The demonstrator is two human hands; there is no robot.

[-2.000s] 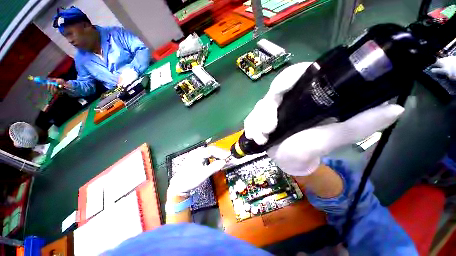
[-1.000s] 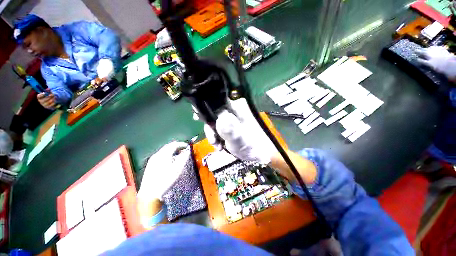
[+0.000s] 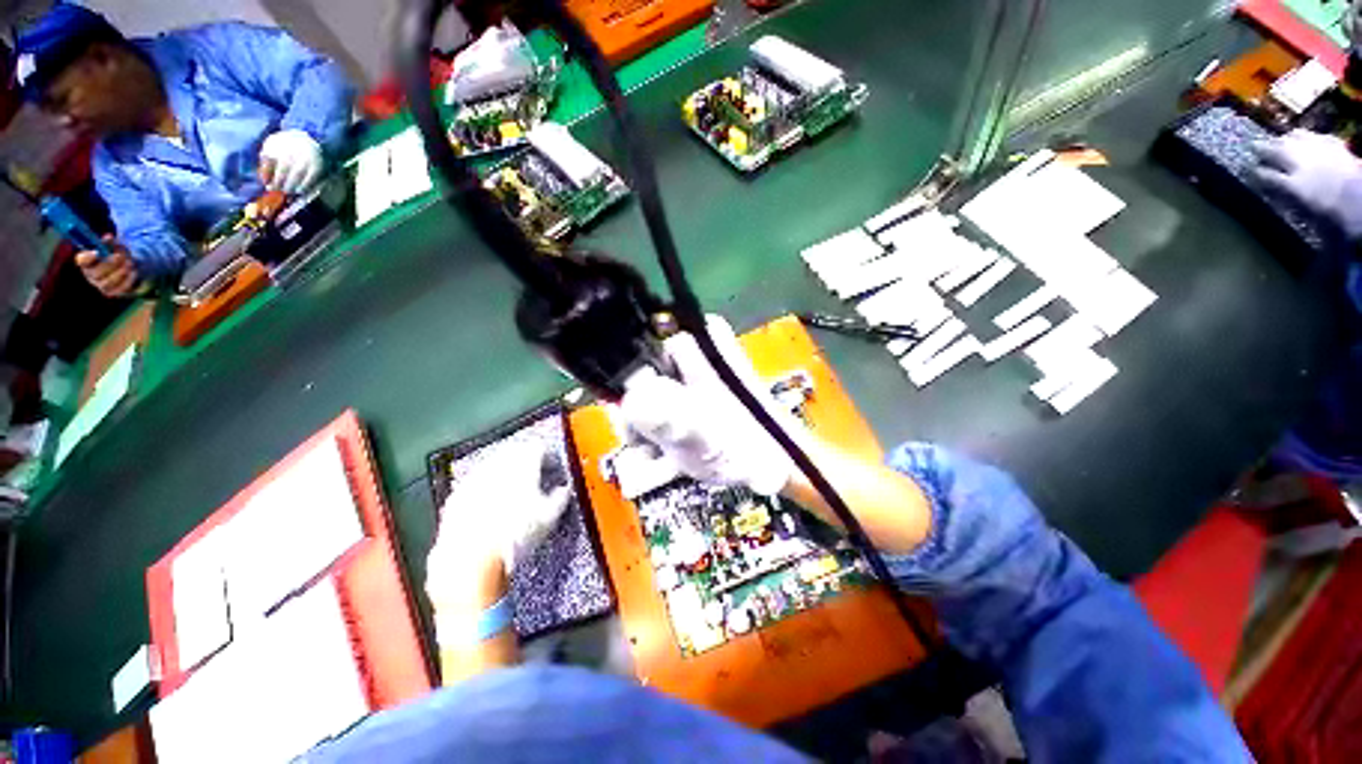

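My right hand [image 3: 695, 411], in a white glove, is closed around the black electric screwdriver [image 3: 590, 321], whose rear end and cord point up toward me; its bit is hidden. It is over the upper edge of the circuit board [image 3: 739, 560], beside the silver heatsink. The board lies on the orange fixture [image 3: 777, 672]. My left hand [image 3: 501, 515], gloved with a light blue wrist band, is over the screw tray [image 3: 560, 575] left of the fixture. Its fingertips are at the speckled screws; whether it holds one cannot be told.
White sheets lie on a red board [image 3: 396, 597] at left. White pads [image 3: 1031, 239] and a thin dark tool [image 3: 859, 326] lie at right. Board assemblies [image 3: 769, 105] stand on the far side. A person [image 3: 194, 120] sits at upper left; another person's gloved hand [image 3: 1314, 176] is at right.
The screwdriver has swung from lying across to the right to standing nearly upright over the board. My left hand has moved from the bit to the screw tray.
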